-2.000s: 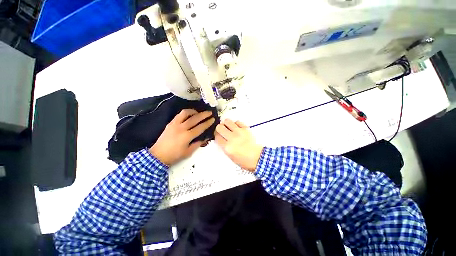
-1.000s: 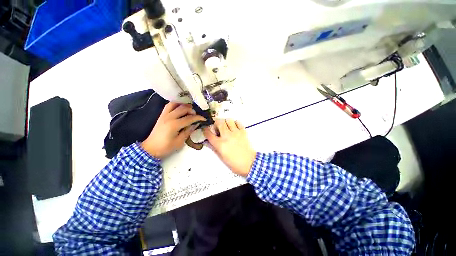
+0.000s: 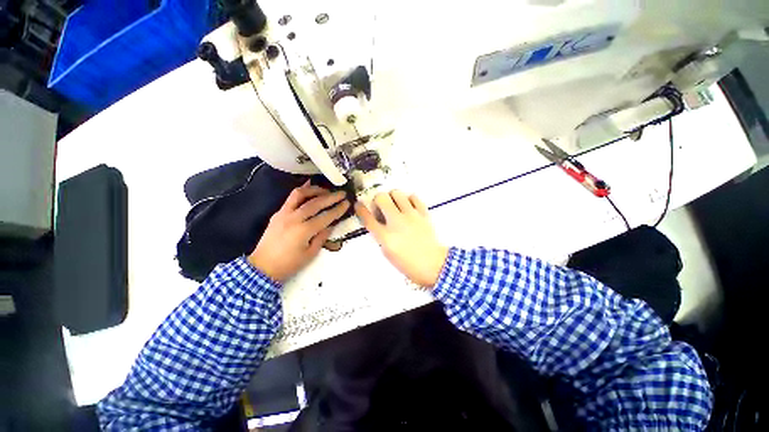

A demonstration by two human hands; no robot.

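Observation:
A black fabric workpiece [image 3: 232, 215] with a thin pale line lies on the white table, left of and under the needle area. My left hand [image 3: 299, 229] rests on its right part, fingers bent near the presser foot [image 3: 346, 175]. My right hand [image 3: 405, 234] is just right of the foot, fingertips at the edge of the black material. A thin black tape [image 3: 489, 191] runs from the right to my right fingers. A small brown curved guide [image 3: 335, 245] shows between the hands. The fingers hide the stitching point; whether the right fingers pinch anything cannot be seen.
The white sewing machine [image 3: 438, 84] fills the top. Red-handled snips [image 3: 582, 175] lie open on the right. A black rectangular case [image 3: 91, 249] is at the left. A blue bin [image 3: 126, 46] stands behind. Black panels [image 3: 632, 270] are piled beyond the table's right front edge.
Both hands have stayed near the foot, with small shifts of the fingers. The black workpiece has turned slightly and its part beneath the left hand has shifted. The whole view has moved a little.

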